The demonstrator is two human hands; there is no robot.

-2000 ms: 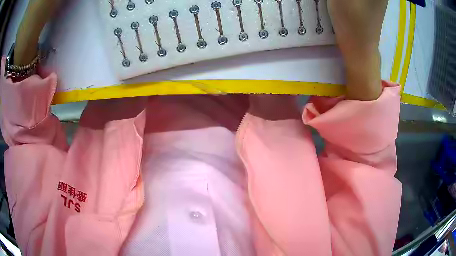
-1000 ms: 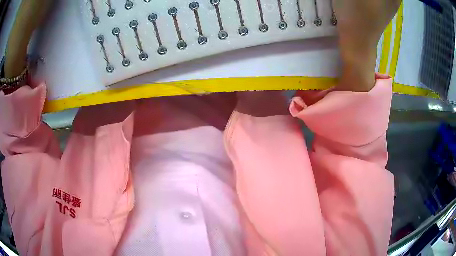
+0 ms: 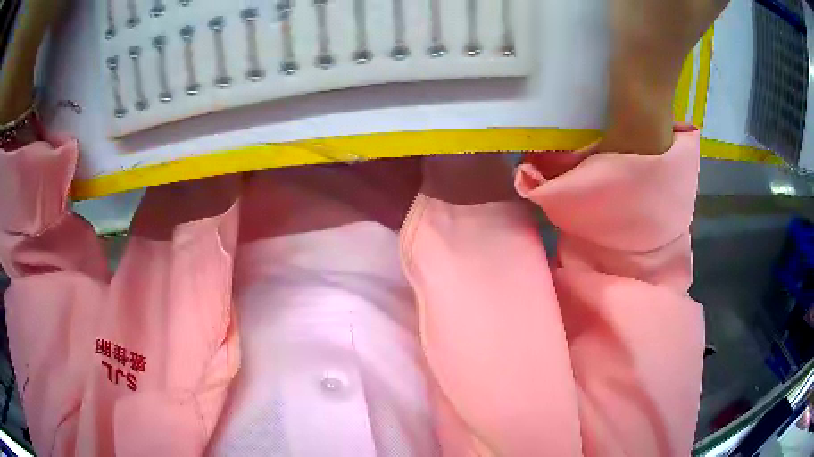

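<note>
An off-white holding board (image 3: 428, 83) lies at the top of the view, its far part cut off by the frame. Neat rows of small double-ended parts (image 3: 287, 40) with round silvery ends stand on it. My right forearm (image 3: 644, 89) reaches up past the board's right side. My left forearm (image 3: 20, 71) reaches up at the far left, with a bracelet at the wrist. Both hands are beyond the top edge, so their fingers and what they hold do not show.
The white bench top (image 3: 571, 94) has a yellow taped near edge (image 3: 268, 156) and yellow tape lines at the right. A grey ribbed stack (image 3: 778, 85) stands at the upper right. Blue items (image 3: 790, 303) show below the bench at the right rim.
The board with its parts has shifted left, and its right edge now shows, apart from my right forearm. The view has also shifted slightly.
</note>
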